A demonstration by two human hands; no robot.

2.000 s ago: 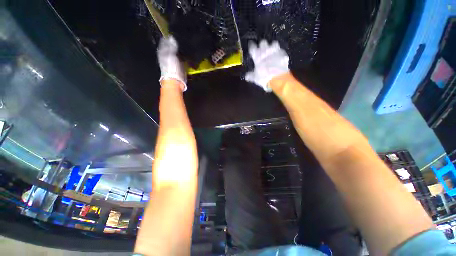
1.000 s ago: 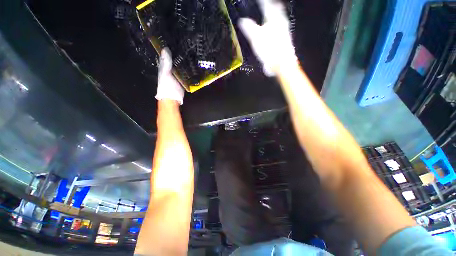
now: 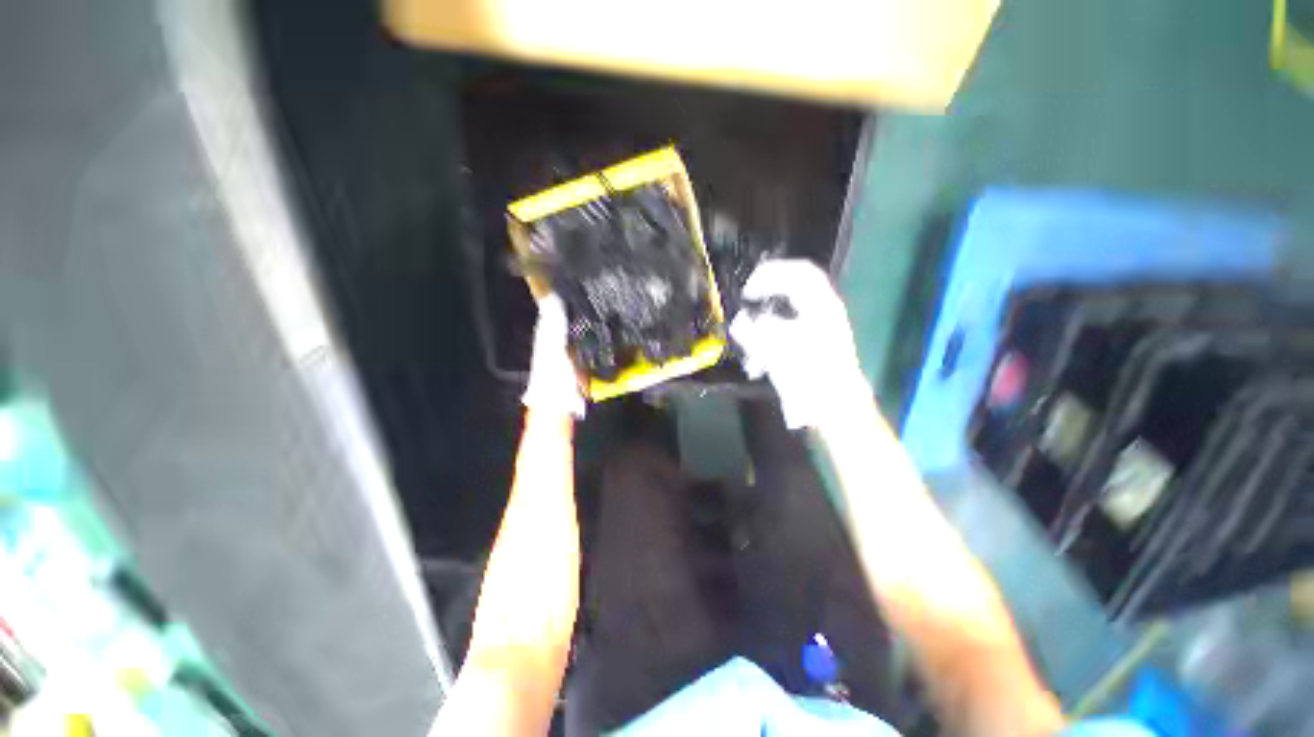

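Observation:
A yellow-edged parts bin (image 3: 656,374) is filled with small black parts (image 3: 623,274) and sits slightly turned in or over a large black crate (image 3: 497,338). My left hand (image 3: 553,363), in a white glove, holds the bin's left side near its front corner. My right hand (image 3: 793,334), also gloved in white, is just right of the bin with fingers curled around something small and dark, which looks like black parts. The picture is blurred, so the exact count is unclear.
A brown carton edge (image 3: 692,36) crosses the top. At the right, a blue trolley deck (image 3: 966,310) carries black crates (image 3: 1196,432) with pale labels. A grey surface with a pale edge (image 3: 310,346) runs down the left. Green floor shows at right.
The view has shifted, bringing the carton into sight. The whole bin now shows. My right hand has come down beside the bin and its fingers have curled. My left hand stays at the bin's left side.

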